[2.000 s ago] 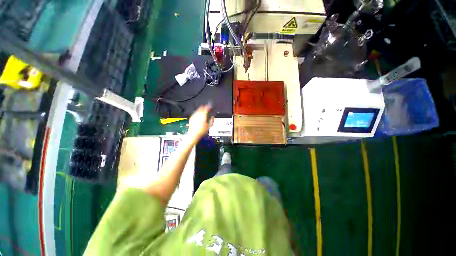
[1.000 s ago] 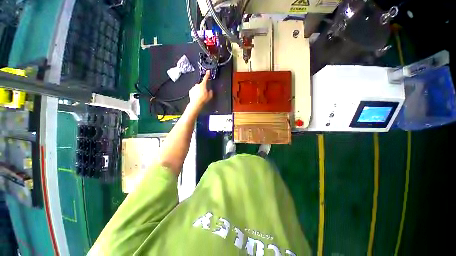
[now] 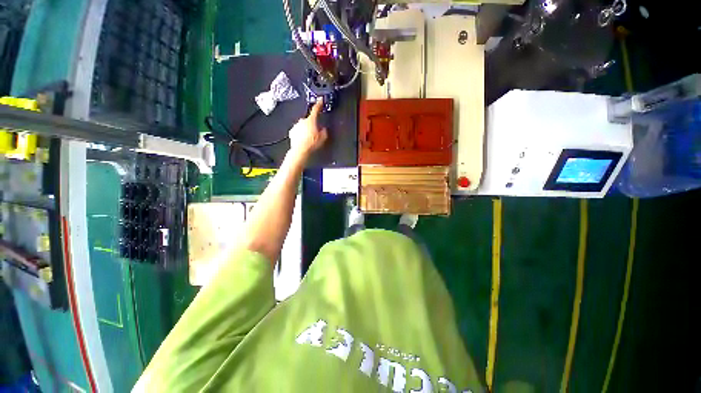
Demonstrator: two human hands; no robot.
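Note:
My left hand [image 3: 307,137] reaches forward over the black mat [image 3: 338,142], its index finger extended with the tip at the near edge of a small black fan unit [image 3: 320,94]. Nothing shows held in it; the other fingers look curled. The unit sits below hoses and a red part [image 3: 324,55]. A black cord [image 3: 257,144] lies on the mat at the left, beside a crinkled silvery bag [image 3: 277,92]. My right hand is out of view.
Right of the mat are a red-brown fixture plate [image 3: 407,132], a tan-brown slab [image 3: 405,190] and a cream machine bed [image 3: 469,100] with a red button [image 3: 463,183]. Farther right are a white cabinet with touchscreen [image 3: 583,170] and a blue crate [image 3: 665,157]. A black divided tray [image 3: 152,219] is left.
My left hand has moved forward from the mat's near edge to the fan unit, its index finger now extended. Over the last second it has stayed at the unit. The view has shifted slightly.

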